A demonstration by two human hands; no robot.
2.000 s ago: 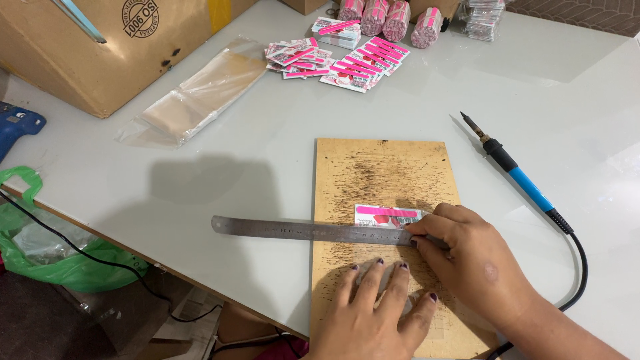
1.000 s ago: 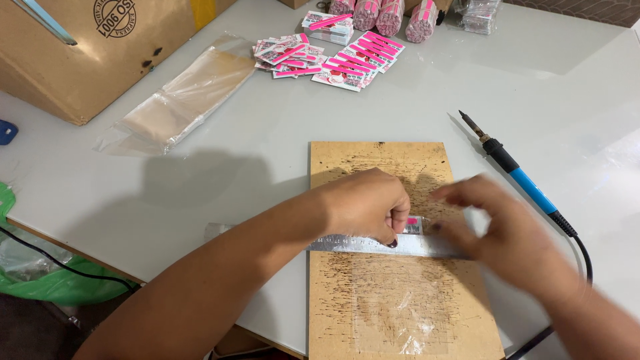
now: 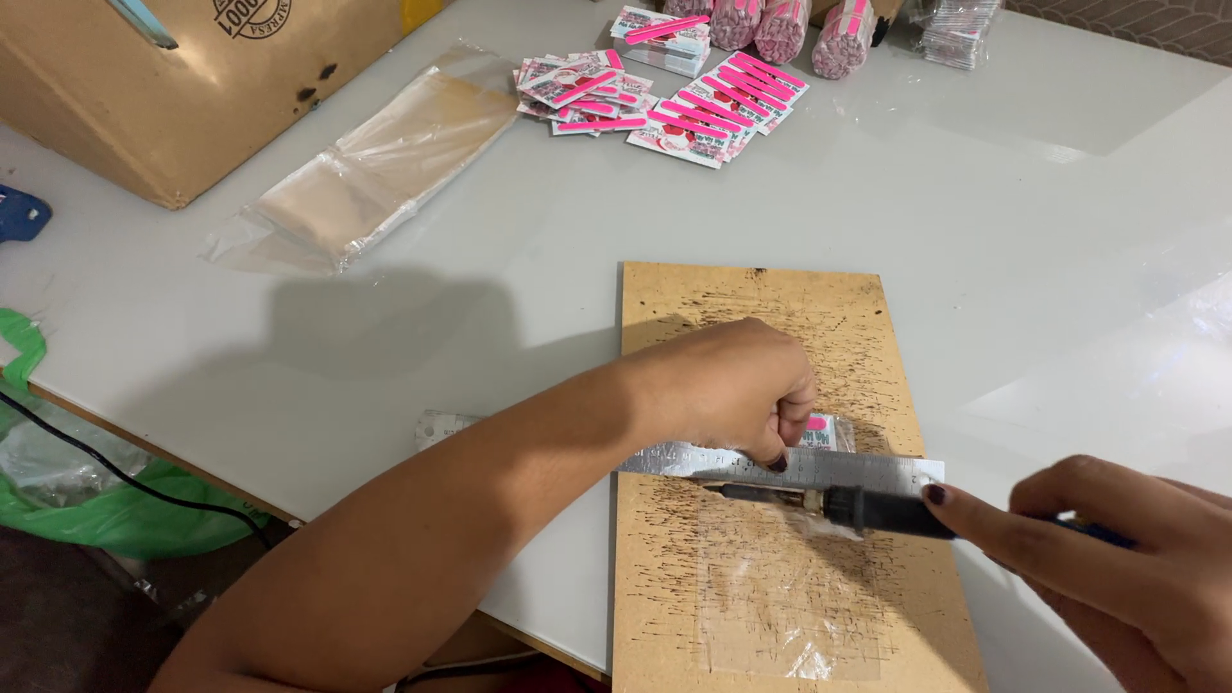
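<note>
My left hand presses a steel ruler down with its fingertips, across a scorched wooden board. Beneath the ruler lies a clear plastic bag, with a pink-striped card nail file packet partly showing above the ruler, beside my left fingers. In my right hand is a soldering iron with a black and blue handle, its dark tip pointing left along the ruler's lower edge, over the plastic. Whether the tip touches the plastic I cannot tell.
A stack of clear bags lies at the back left, near a cardboard box. Several pink-striped packets and bundled rolls sit at the back. A green plastic bag and a black cable are at the left edge.
My right hand has taken hold of the soldering iron, which lay on the table at the right, and brought it over the board. My left hand has moved from the lower board onto the ruler.
</note>
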